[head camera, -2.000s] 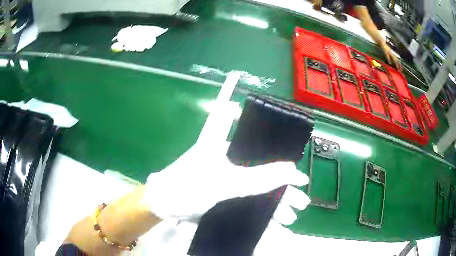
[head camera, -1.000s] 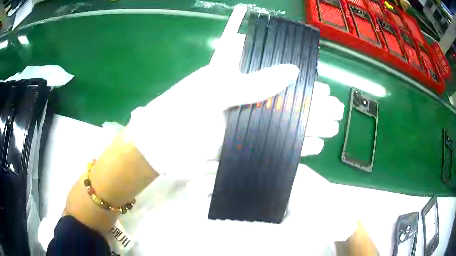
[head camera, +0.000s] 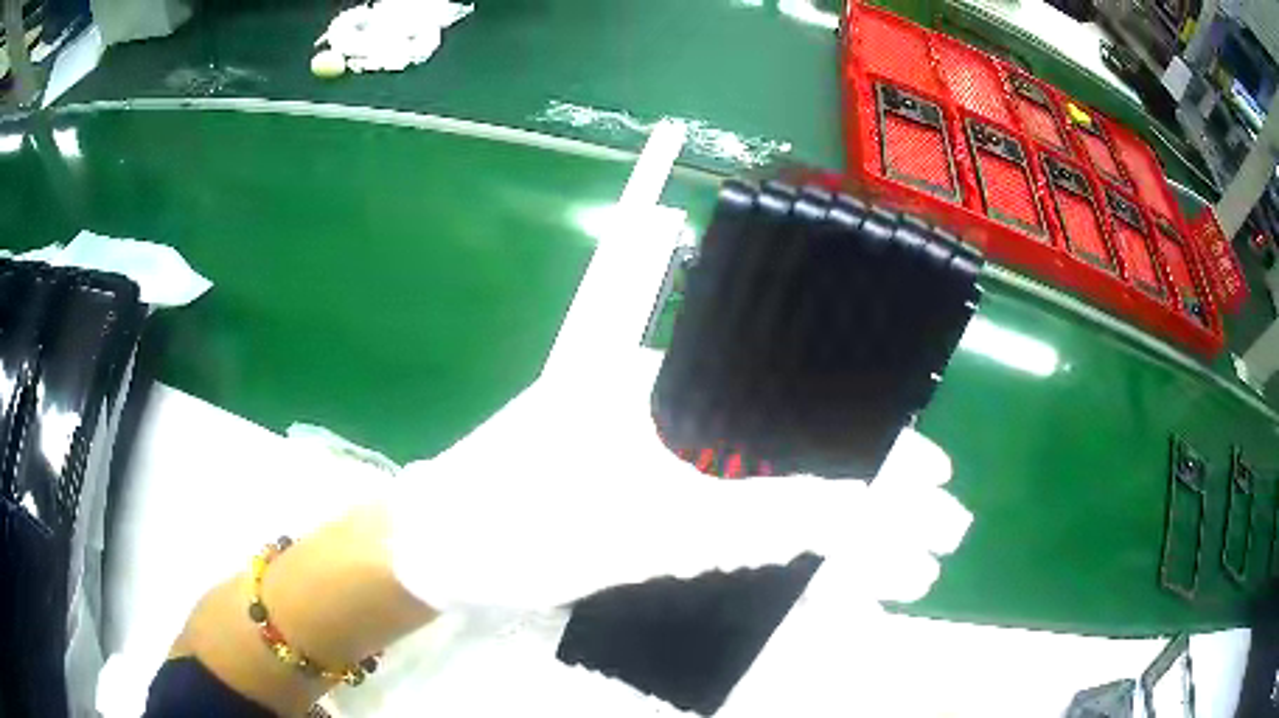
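A thick stack of black phone middle frames (head camera: 821, 330) is held up between my hands, tilted, its ribbed end up and red marks showing near my glove. My white-gloved left hand (head camera: 561, 519) comes from the left, thumb side across the stack. My white-gloved right hand (head camera: 828, 617) is below it at the lower right, overexposed and merging with the white surface. White fingertips show at the stack's right; which hand they belong to is unclear. The stack's lower part shows dark beneath my left hand. Part of a thin frame shows behind the left hand.
Single frames (head camera: 1185, 519) lie on the green belt (head camera: 351, 295) at right; others lie on white at lower right. A red tray with frames (head camera: 1003, 183) is beyond the divider. A black moulded tray (head camera: 63, 407) is at left. A white guide bar (head camera: 652, 168) lies across the belt.
The stack has tilted from showing its long ribbed side to showing its ribbed end. The single frames on the belt have shifted right. The view has shifted, showing more of the red tray.
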